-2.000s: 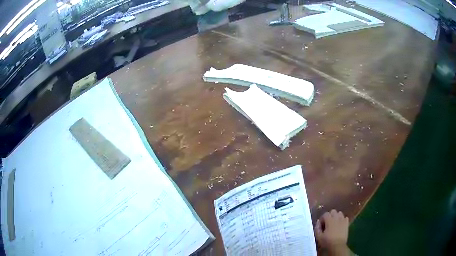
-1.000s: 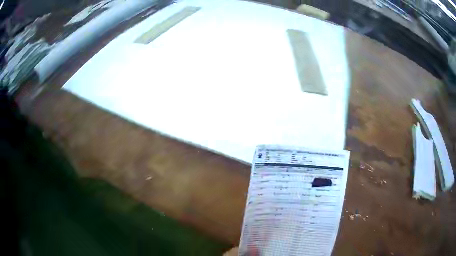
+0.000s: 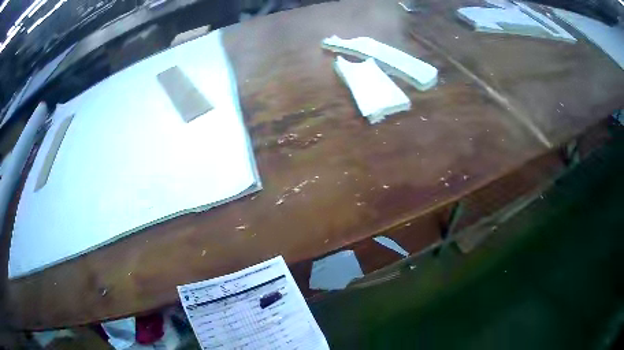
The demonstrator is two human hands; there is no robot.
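A white printed sheet [image 3: 250,311] with a table grid and a small dark garment picture stands at the bottom, cut off by the picture's lower edge. It is in front of the brown table's [image 3: 321,178] near edge. No hand shows; what holds the sheet is out of the picture. A large white fabric lay [image 3: 150,164] with a pale green edge lies on the table at the left. Two flat grey-tan bars lie on it, one near its top right [image 3: 185,93] and one near its left side [image 3: 53,153].
Two small stacks of cut panels [image 3: 373,89] lie at the upper middle. More cut pieces [image 3: 513,22] lie at the far right. A white roll [image 3: 22,154] is at the left edge. White scraps [image 3: 336,269] are on the lower shelf. Green floor [image 3: 506,287] shows at lower right.
The view has swung back right from the lay since one second ago. The sheet now sits lower and further left in the picture, tilted. The hand part seen at the bottom edge is gone.
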